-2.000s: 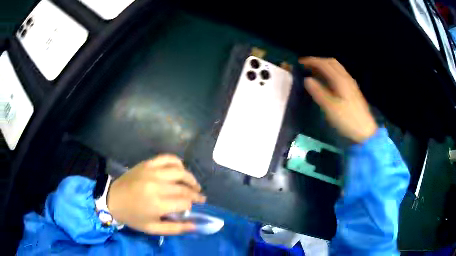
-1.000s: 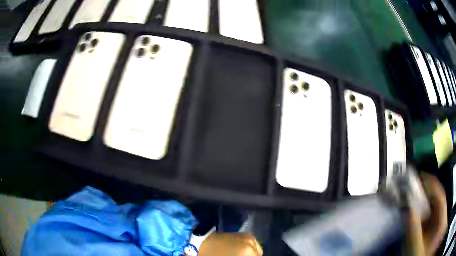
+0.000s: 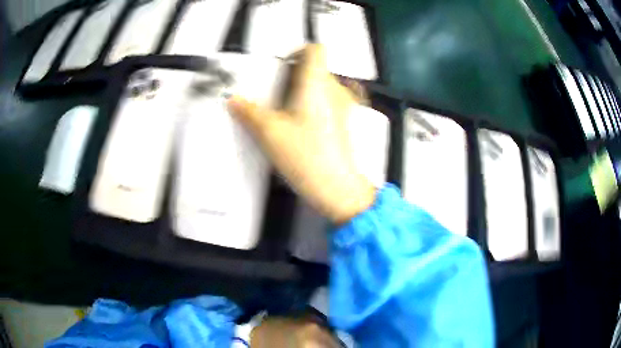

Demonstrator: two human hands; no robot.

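Note:
My right hand (image 3: 316,139), bare and blurred, reaches over the black phone tray (image 3: 272,262), thumb and fingers spread. The thumb overlaps the camera end of the second phone (image 3: 218,173) from the left; blur hides whether it grips. Another pale phone (image 3: 371,139) shows in the third slot, partly behind the hand and blue sleeve. Pale phones with dark cameras lie to the left (image 3: 139,149) and right (image 3: 436,170). My left hand (image 3: 289,333) is blurred and cut off by the bottom edge; what it holds cannot be told.
A second tray with pale phones (image 3: 204,24) lies behind. A small whitish piece (image 3: 70,148) lies left of the near tray. More phones (image 3: 585,102) stand in a dark tray at the far right, near a yellow slip (image 3: 602,180). The bench mat (image 3: 442,54) is dark green.
My right hand has moved from the lower right to over the tray's middle; the whitish sheet near it is out of view. The third slot, bare before, now shows a phone.

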